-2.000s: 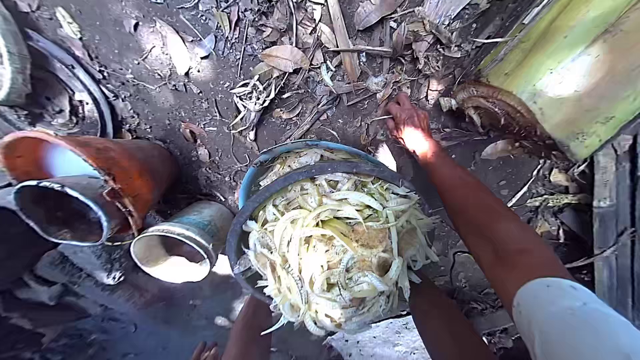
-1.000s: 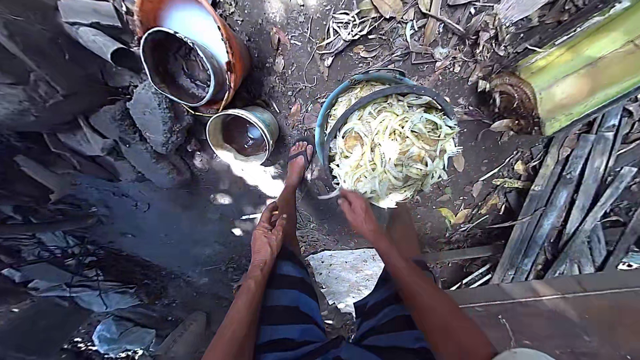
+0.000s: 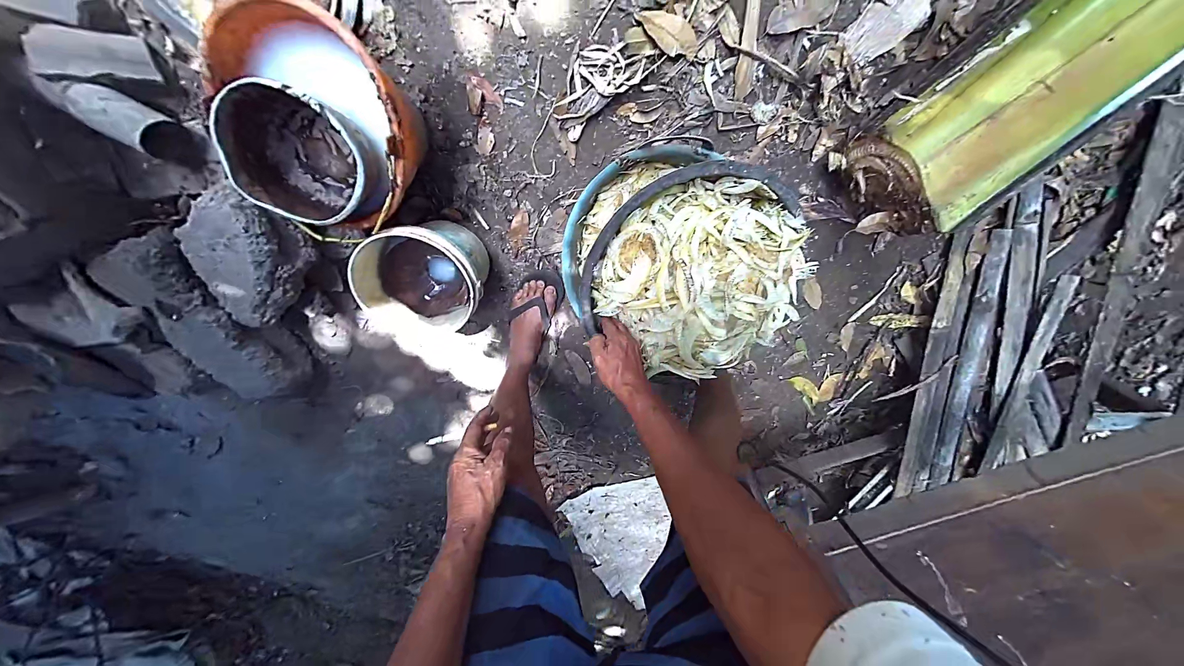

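A round blue bucket (image 3: 575, 236) stands on the dirt floor, heaped with pale yellow-green strips of peel (image 3: 708, 277). A dark curved handle (image 3: 638, 199), like a length of hose, arches over the heap. My right hand (image 3: 618, 359) is at the near left edge of the bucket, its fingers closed around the lower end of the handle. My left hand (image 3: 479, 467) hangs over my left shin with its fingers curled; a small yellowish bit shows at the fingertips, and whether they grip it I cannot tell.
To the left stand an orange bucket (image 3: 407, 120) with a smaller container (image 3: 222, 148) in it, a whitish pail (image 3: 476, 259) and broken concrete blocks (image 3: 236, 250). A thick green-yellow plant trunk (image 3: 1027, 111) and wooden slats (image 3: 980, 324) lie right. My sandaled foot (image 3: 529, 324) is beside the bucket.
My right hand, earlier reaching to the ground beyond the bucket, has come back to its near edge and now grips the handle. The view has shifted, bringing my legs into sight.
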